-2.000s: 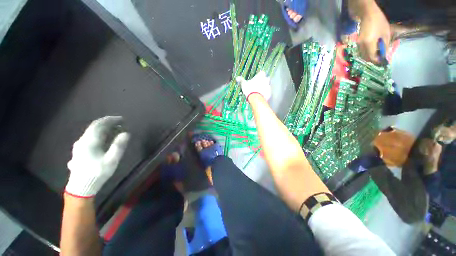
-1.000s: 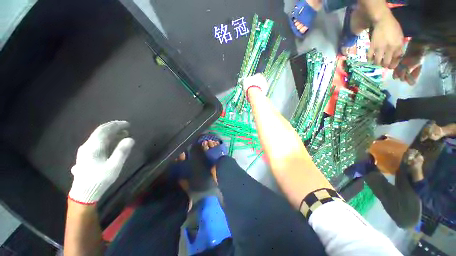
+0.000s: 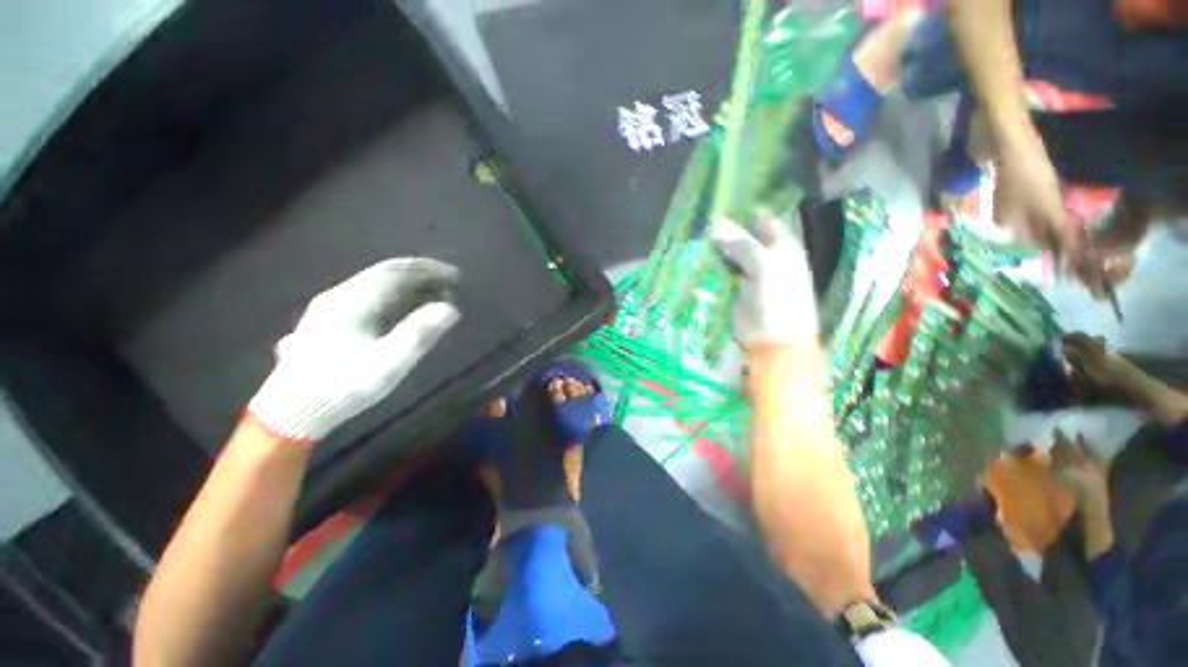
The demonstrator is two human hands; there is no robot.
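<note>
My left hand (image 3: 362, 345), in a white knit glove with a red cuff edge, is over the large black bin (image 3: 521, 341). Its fingers are curved and apart, with nothing in them. My right hand (image 3: 771, 280), also gloved, is closed around long green strip circuit boards (image 3: 745, 124) that rise above it. The boards are blurred, so their number cannot be told. More green strips (image 3: 671, 365) lie loose below and left of the hand. Inside the bin, a green strip (image 3: 528, 228) lies along the right wall over a flat dark bottom.
A printed black sheet (image 3: 573, 117) with white characters lies behind the bin. At the right are a pile of green boards (image 3: 912, 430) with red beneath, and other people's hands (image 3: 1036, 202) and sandals (image 3: 849, 107). My sandalled feet and a bright blue stool (image 3: 541, 593) are below.
My right hand has drawn back from the pile and turned more upright, with boards in it. My left hand has moved right and slightly up over the bin. The whole view has shifted.
</note>
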